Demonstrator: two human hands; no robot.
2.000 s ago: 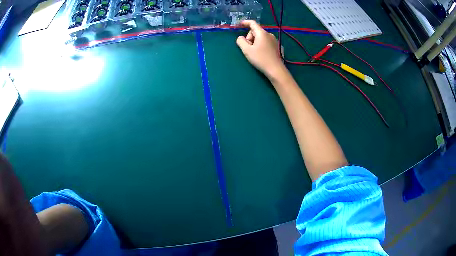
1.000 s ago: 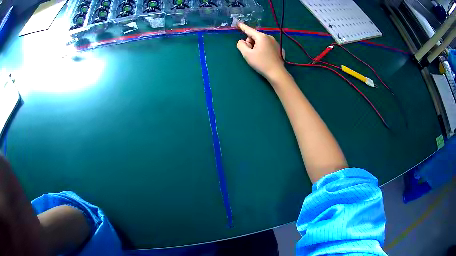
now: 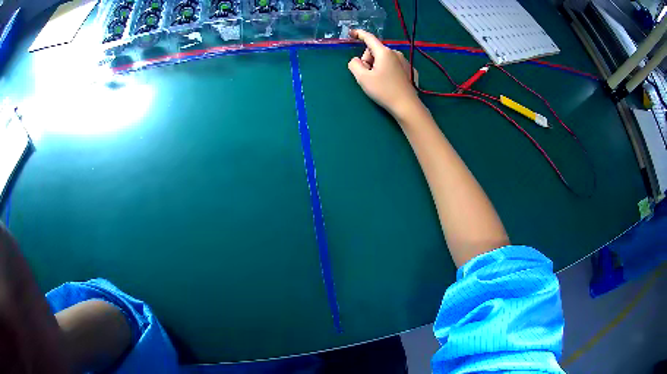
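A clear blister tray (image 3: 281,31) lies at the top of the view, cut off by the frame edge. It holds several round black-rimmed speaker units with green centres, one of them at its left part (image 3: 187,12). My right hand (image 3: 382,71) is at the tray's front right edge, index finger extended onto or just over the clear plastic, the other fingers curled. I see nothing held in it. My left hand is not clearly visible; only its blue sleeve and forearm show at the lower left, cut off by the frame.
A red probe (image 3: 475,78) and a yellow probe (image 3: 519,109) lie on the green mat right of my hand, with thin looping leads. A white printed sheet (image 3: 503,29) lies at the upper right. Blue tape (image 3: 310,175) runs down the mat. A bright glare is at the left.
The right index finger has shifted very slightly along the tray's edge. The tray, probes and left sleeve look nearly unmoved.
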